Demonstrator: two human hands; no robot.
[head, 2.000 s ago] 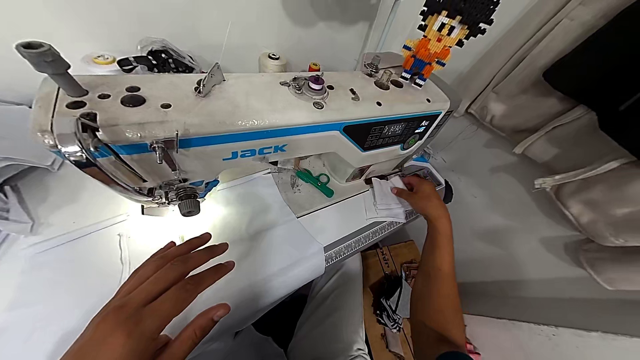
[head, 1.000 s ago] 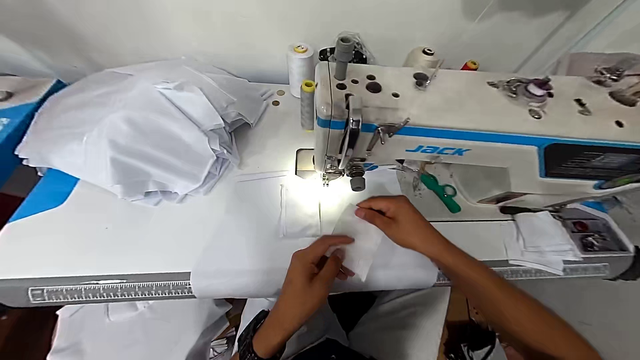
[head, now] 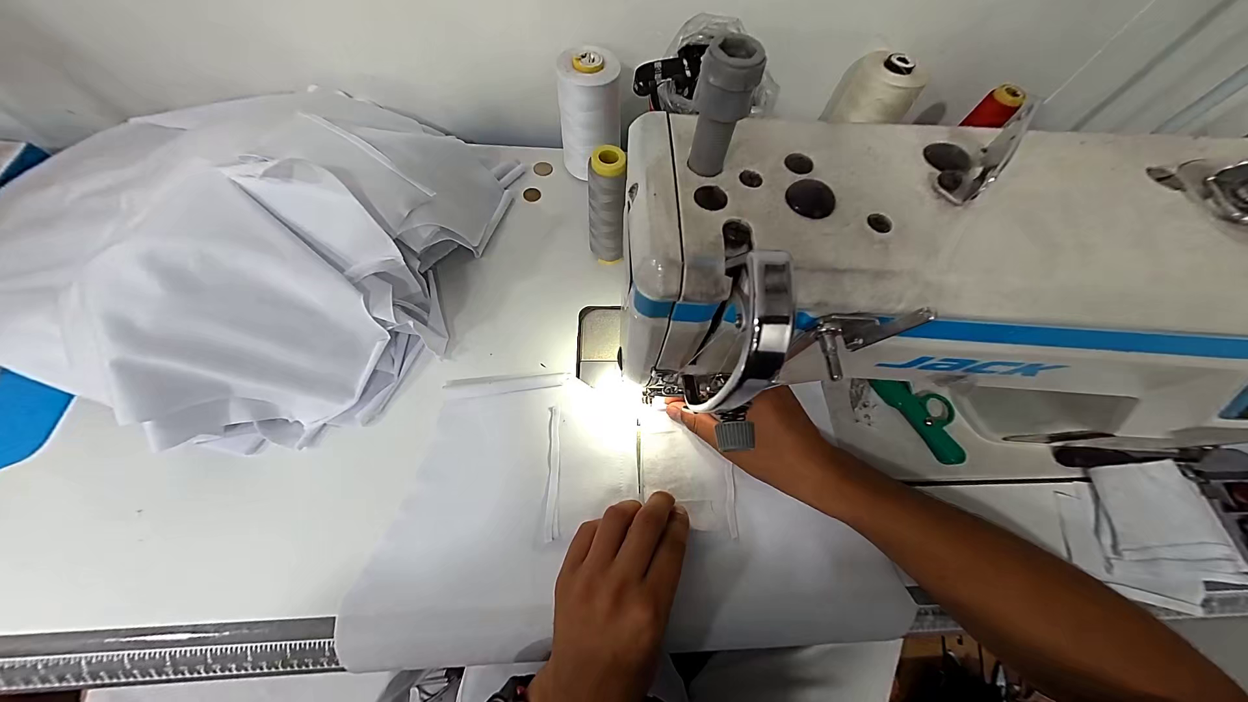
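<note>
A large white fabric panel [head: 468,575] lies under the needle area of a Jack sewing machine [head: 975,234]. Two small white fabric pieces rest side by side on it, the left one [head: 590,478] and the right one [head: 687,468], with a narrow dark gap between them. My left hand [head: 619,585] lies flat with its fingertips on the lower edges of both pieces near the gap. My right hand [head: 770,439] reaches behind the tension knob, its fingertips at the top of the right piece beside the lit presser foot [head: 653,390]; part of it is hidden by the machine.
A heap of white fabric [head: 234,283] covers the left of the table. Thread cones, white [head: 588,107] and grey [head: 606,205], stand behind the machine head. Green thread snips [head: 921,419] lie under the arm. Folded white pieces [head: 1160,517] sit at right, a ruler strip [head: 175,663] along the front edge.
My right hand first touched the folded pieces at right, then held a small piece with my left hand. That piece now lies flat by the presser foot. The view has swung left and closer.
</note>
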